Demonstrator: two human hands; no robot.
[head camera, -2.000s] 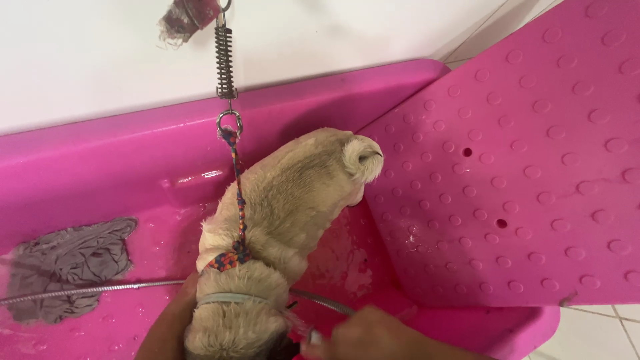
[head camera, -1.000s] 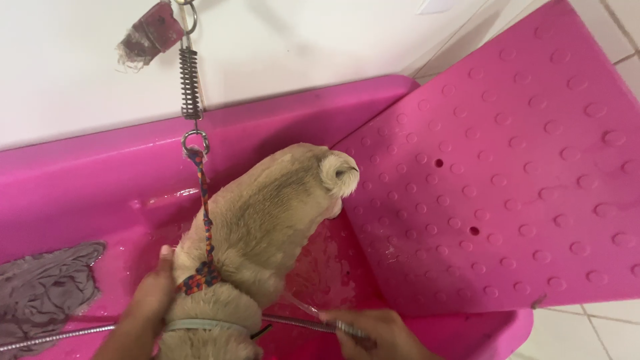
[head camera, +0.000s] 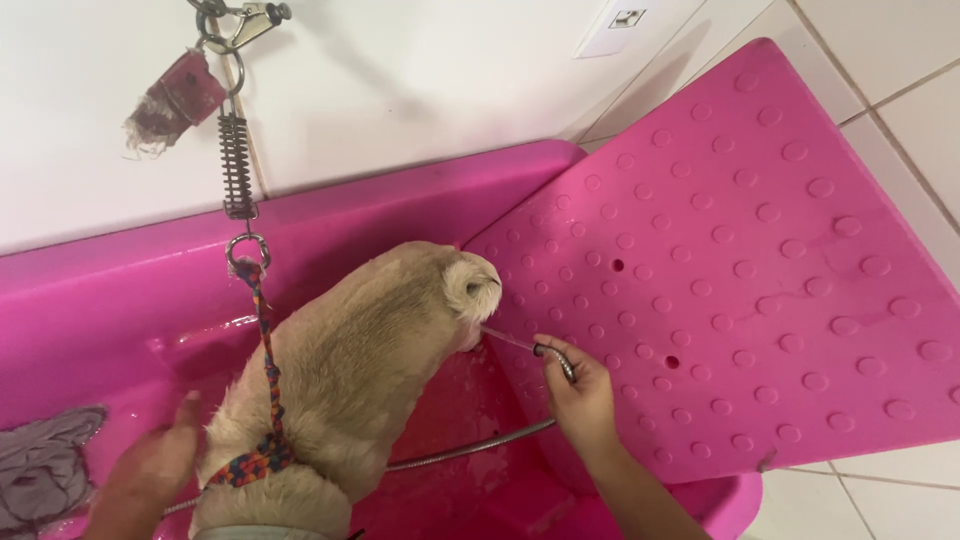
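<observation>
A wet pug-like dog (head camera: 352, 352) with a curled tail stands in a pink plastic tub (head camera: 420, 187). Round its neck runs a patterned fabric loop (head camera: 259, 459), tied up to a metal ring and coil spring (head camera: 236, 161). A light collar (head camera: 259, 532) shows lower down. My right hand (head camera: 581, 394) grips the end of a flexible metal shower hose (head camera: 480, 444), and a water stream runs from it to the dog's rear. My left hand (head camera: 161, 465), somewhat blurred, is beside the dog's neck and shoulder, its thumb raised; its fingers are partly hidden.
A wet grey cloth (head camera: 49, 469) lies at the tub's left. The studded pink panel (head camera: 720, 262) slopes up on the right. A metal clip (head camera: 255, 26) and a frayed red strap (head camera: 180, 97) hang above, before the white wall with a socket (head camera: 627, 19). Tiled floor (head camera: 915, 135) lies beyond.
My right hand has moved up and right from near the dog's neck, and the water now reaches its rear. My left hand has shifted off the neck to its side.
</observation>
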